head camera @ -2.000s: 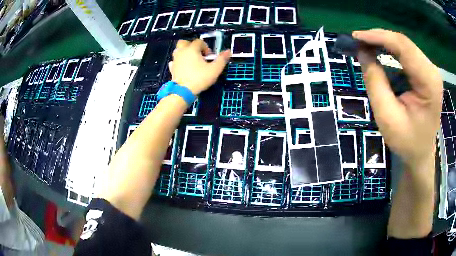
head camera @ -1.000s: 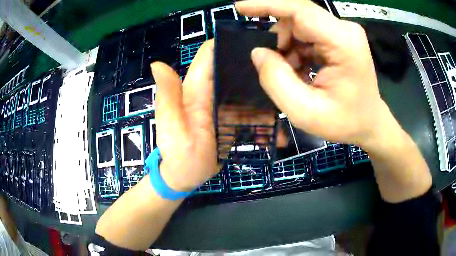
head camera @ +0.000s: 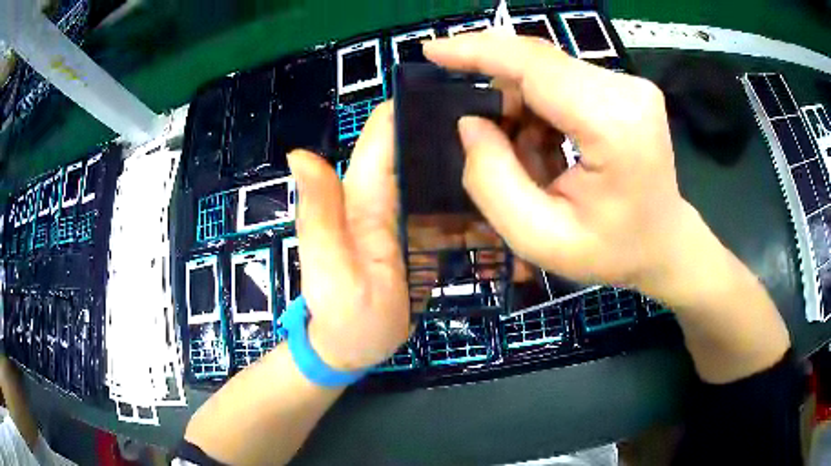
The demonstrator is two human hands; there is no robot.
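Observation:
A dark front housing (head camera: 458,264) is held upright in front of me, its keypad grid at the lower end. My left hand (head camera: 351,246), with a blue wristband, supports it from the left and behind. My right hand (head camera: 583,164) has its thumb on a black window piece (head camera: 437,150) at the window area and its index finger at the top edge. Whether the piece is seated cannot be told. Behind the hands lies a blister tray (head camera: 301,136) of housings with white window borders. A die-cut sticker sheet is mostly hidden there.
White backing sheets (head camera: 146,282) lie left of the tray, with another housing tray (head camera: 55,273) further left. Spare sticker sheets (head camera: 797,173) lie at the far right. A dark soft lump (head camera: 697,91) sits right of the tray. A pale post (head camera: 87,77) stands upper left.
Two seconds ago my left hand was at a housing in the tray and my right hand was apart on the right. Both hands have come together at the held housing. Since one second ago they barely differ.

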